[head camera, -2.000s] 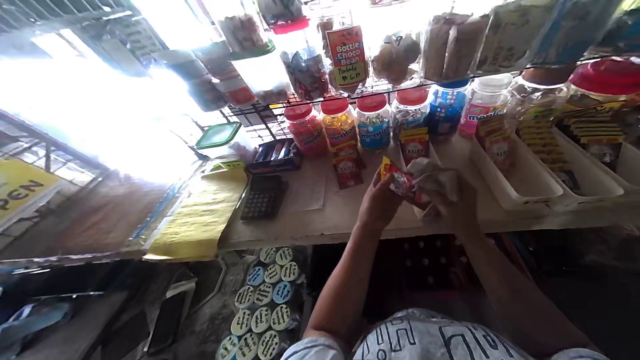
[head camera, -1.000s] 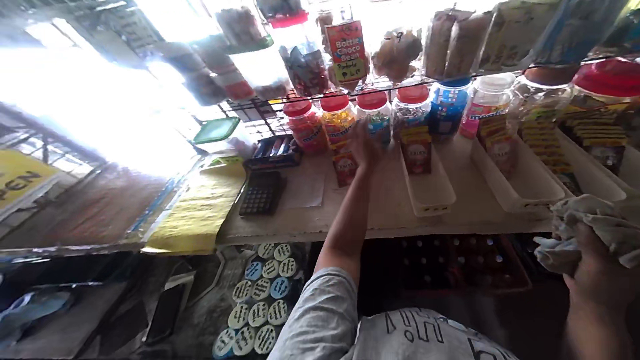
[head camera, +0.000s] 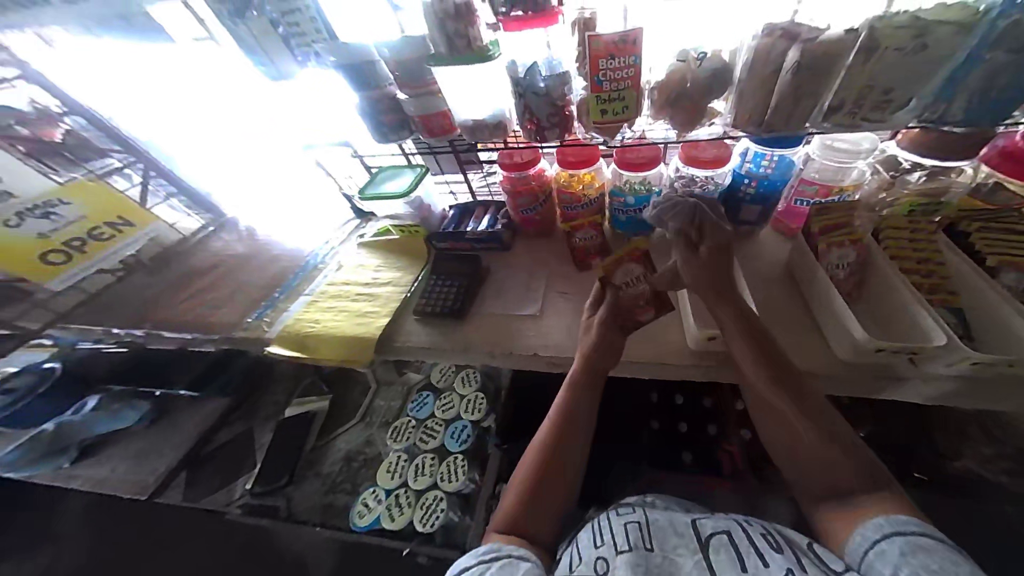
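Note:
My left hand (head camera: 606, 324) grips a red Downy sachet (head camera: 638, 286) by its lower left side, above the counter. In my right hand (head camera: 704, 248) is a bunched grey cloth (head camera: 680, 216), close to the sachet's upper right. Beneath that hand lies a narrow white plastic tray (head camera: 708, 328), mostly hidden by the arm. Another red sachet (head camera: 586, 242) leans against the candy jars, left of the held one. Behind my hands stands a Mentos jar with a red lid (head camera: 636, 188).
More jars (head camera: 526, 192) line the wire rack. A calculator (head camera: 449, 285), a yellow paper (head camera: 352, 296) and a box of packs (head camera: 472, 226) are at the left. White trays of sachets (head camera: 872, 320) stand at the right. Round-lidded cups (head camera: 422, 472) sit below the counter edge.
My left hand has come back from the jars and now holds a sachet. My right hand, with the cloth, has moved from the far right to beside it.

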